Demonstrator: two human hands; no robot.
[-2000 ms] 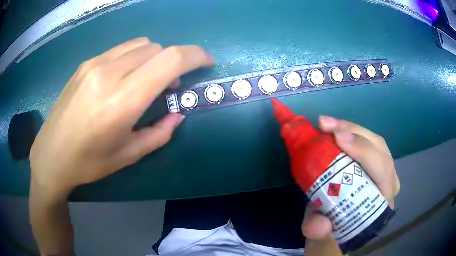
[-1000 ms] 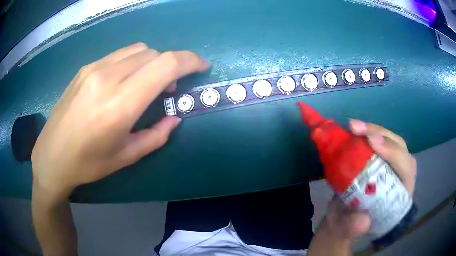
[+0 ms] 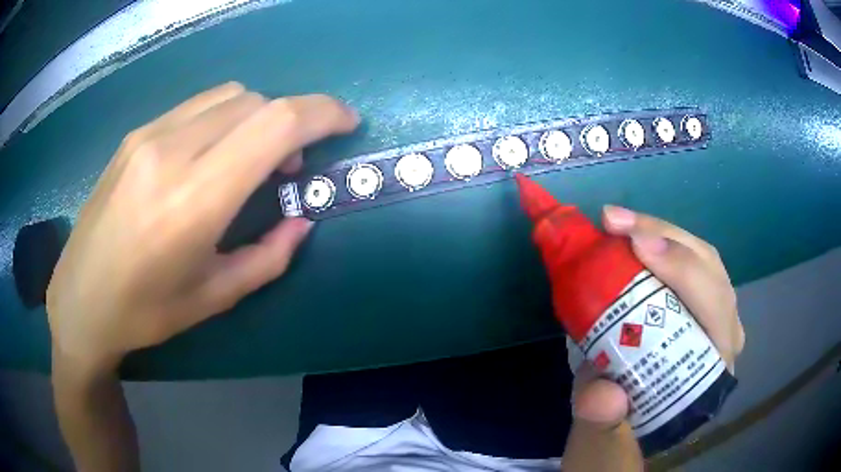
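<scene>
A black LED board [image 3: 438,172] with a row of bright white discs lies slightly slanted on the green surface. A small white label [image 3: 290,199] is at its left end. My left hand [image 3: 184,221] is at that end, the thumb touching the board's lower left corner and the forefinger raised above the upper edge. My right hand [image 3: 678,286] is shut around the glue bottle [image 3: 636,336], which has a red nozzle and a white label. The nozzle tip is at the board's lower edge, just below the fifth disc from the left.
The green surface [image 3: 415,277] carries a dark oval object [image 3: 35,263] at the left. A white stripe [image 3: 101,55] curves along the far left. A purple glow [image 3: 784,13] shows at the top right, beside a pale housing edge.
Since one second ago, the bottle's tip has moved left and up to the board's edge. The board and my left hand sit slightly further left in the picture.
</scene>
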